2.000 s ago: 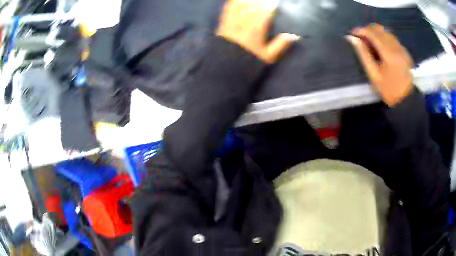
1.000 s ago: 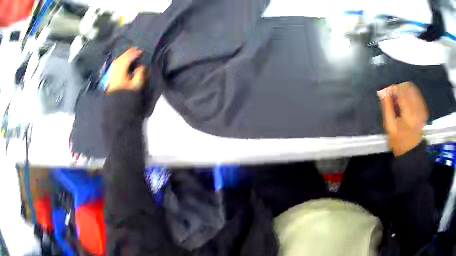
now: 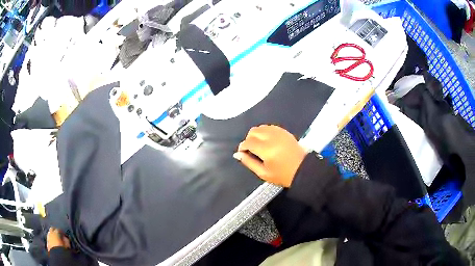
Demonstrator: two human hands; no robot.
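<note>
A large dark garment panel point(image 3: 172, 192) lies over the sewing table and under the machine's presser foot area point(image 3: 182, 136). The white sewing machine point(image 3: 250, 34) has a blue stripe and a dark display. My right hand point(image 3: 273, 155) is over the panel near the front edge, with fingers curled and thumb towards the needle area; whether it holds something small cannot be told. My left hand point(image 3: 57, 239) is small at the lower left, beside dark cloth at the panel's far left; its fingertips and any hold are unclear. A small dark piece point(image 3: 205, 54) lies across the machine head.
Red-handled scissors point(image 3: 353, 62) lie at the machine's right end. Blue lattice baskets point(image 3: 442, 62) with dark cloth stand at the right. Grey scraps point(image 3: 143, 36) lie behind the machine. The table's front edge point(image 3: 224, 223) carries a marked ruler strip.
The view has swung right, bringing the machine, scissors and baskets into sight. My left hand has gone from on the panel to its left side. My right hand stays over the panel's right part.
</note>
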